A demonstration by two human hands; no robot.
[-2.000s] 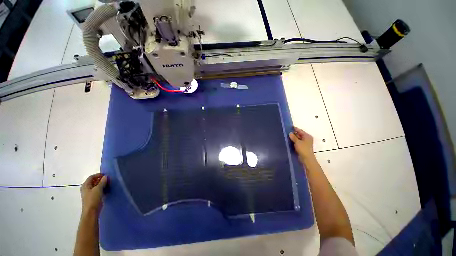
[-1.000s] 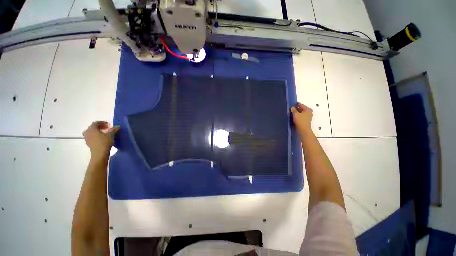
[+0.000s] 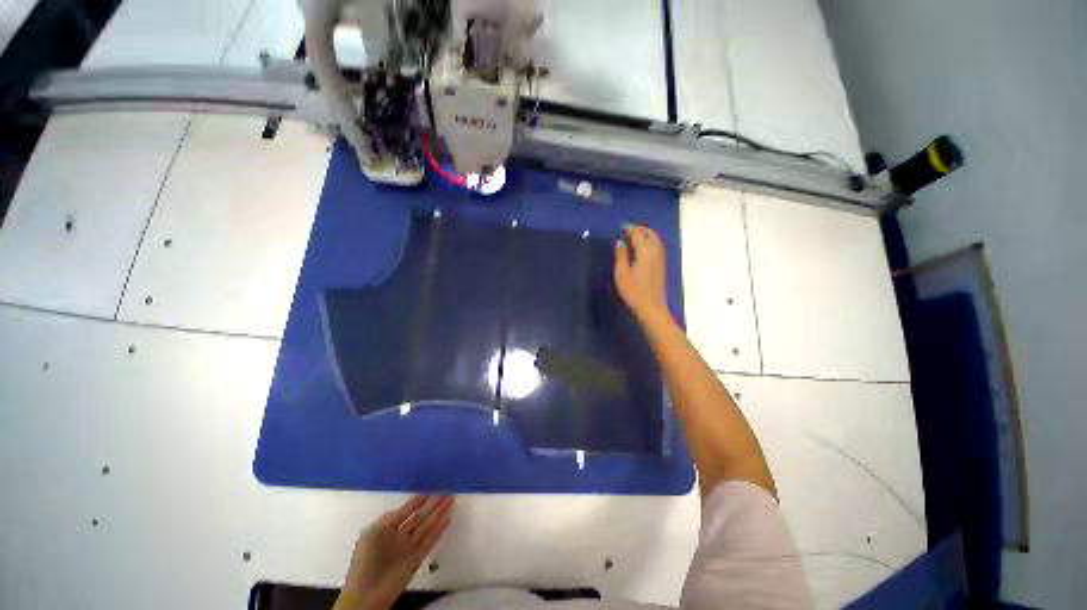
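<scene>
The blue sewing template [image 3: 346, 441] lies flat on the white table with its far edge under the machine rail. A dark striped shell panel [image 3: 465, 310] with a thin pale rim lies in it. My right hand [image 3: 641, 268] is on the template's far right part, over the panel's upper right corner; its fingertips are small, and a grip cannot be told. My left hand [image 3: 403, 539] is off the template, just in front of its near edge, empty, with fingers extended.
The white sewing machine head [image 3: 477, 119] stands over the template's far edge, on a long metal rail [image 3: 620, 153]. A black cylinder with a yellow band [image 3: 927, 165] is at the rail's right end. A framed board [image 3: 995, 393] leans at the right wall.
My left hand has left the template's left edge and moved to the near edge. My right hand has moved from the right edge inward over the far right corner.
</scene>
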